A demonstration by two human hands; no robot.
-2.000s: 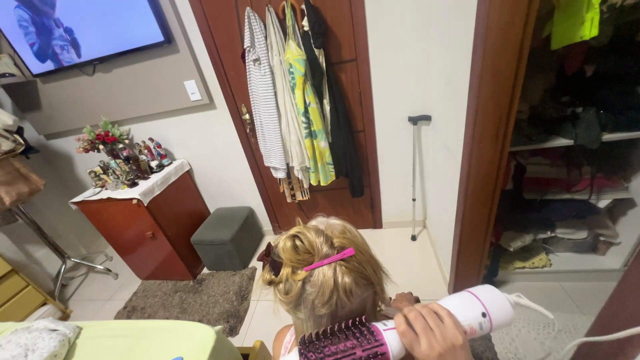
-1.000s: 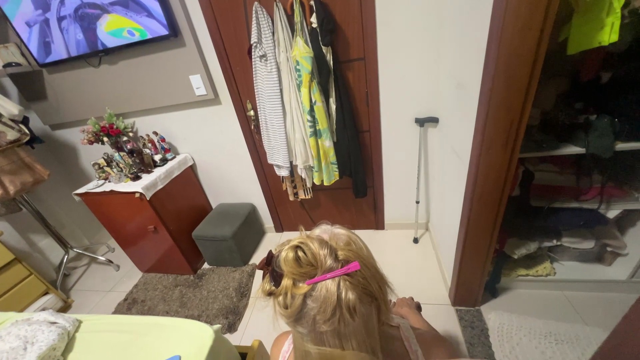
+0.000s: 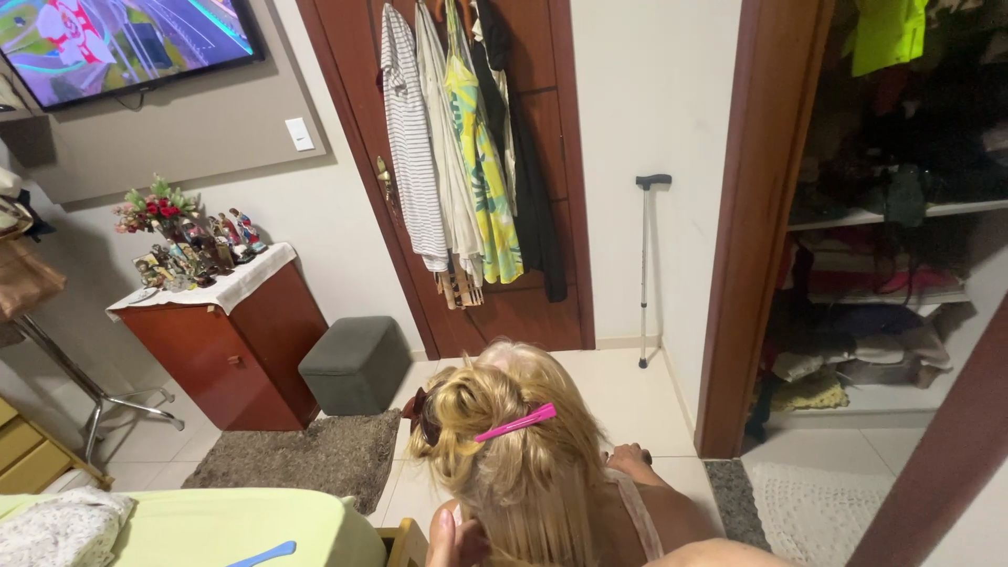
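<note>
A seated person's blond hair (image 3: 543, 472) is seen from behind, its upper part gathered with a pink sectioning clip (image 3: 516, 423) and a dark brown claw clip (image 3: 426, 416). At the bottom, my left hand (image 3: 457, 539) is beside the left edge of the hanging hair, thumb up. Its other fingers are partly hidden, and whether they pinch a strand is unclear. My right hand is not visible; a strip of bare skin at the lower right edge looks like part of my right arm. The seated person's own hand (image 3: 630, 457) rests further forward on the right.
A light green padded surface (image 3: 236, 516) at the lower left holds a blue handle (image 3: 264, 554) and patterned cloth (image 3: 67, 528). Ahead are a grey stool (image 3: 354, 366), a shaggy rug (image 3: 299, 461) and a red-brown cabinet (image 3: 220, 358) with figurines. A walking cane (image 3: 644, 268) leans by the wall.
My left hand has come into view beside the hair. Two seconds ago a hand held a white and pink hot-air brush at the lower right; neither that hand nor the brush shows now.
</note>
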